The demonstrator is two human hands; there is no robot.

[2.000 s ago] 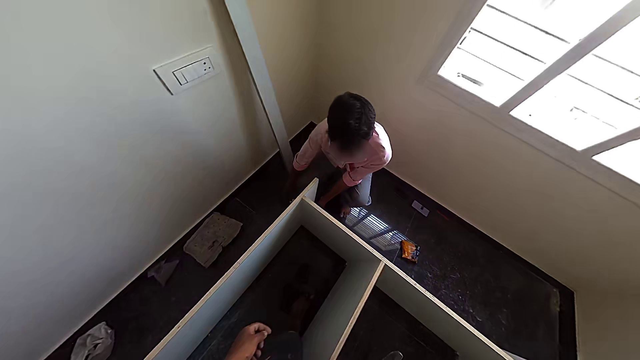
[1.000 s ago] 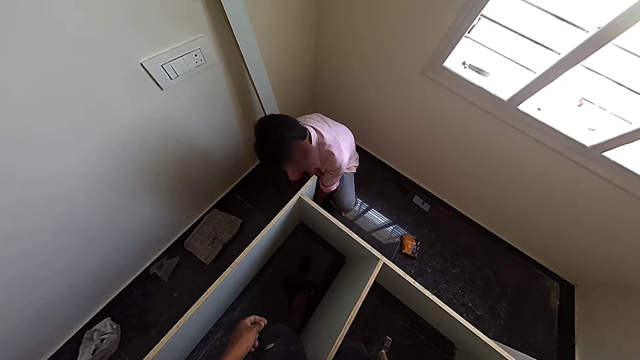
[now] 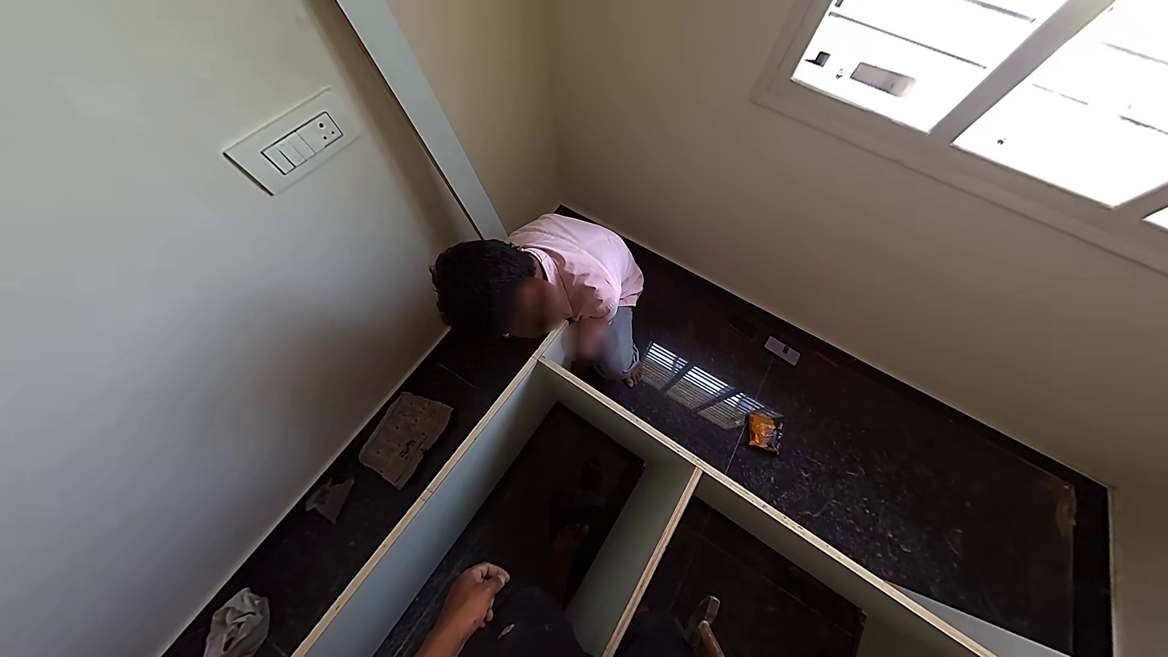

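Note:
My left hand [image 3: 474, 593] is at the bottom centre, over one bay of an open-topped board cabinet frame [image 3: 493, 433]. Its fingers are curled together near my dark-clothed leg; whether something small sits between them is unclear. A divider panel [image 3: 657, 557] separates this bay from the one on the right. In that right bay, at the bottom edge, shows the head of a hammer [image 3: 704, 613] and part of its handle. My right hand is out of sight, so what it holds is hidden. A short pale board [image 3: 555, 347] sticks out past the frame's far corner.
A co-worker in a pink shirt [image 3: 584, 260] crouches low at the far corner. A tall pale panel [image 3: 424, 114] leans by the switch plate [image 3: 297, 141]. On the dark floor are an orange packet [image 3: 765, 432], a small white plate [image 3: 782, 350], flattened cardboard [image 3: 406, 438] and a crumpled bag [image 3: 239, 622].
The co-worker has bent down and leftward, head now low beside the frame's far corner. The hammer head shows more clearly in the right bay. My left hand has barely moved.

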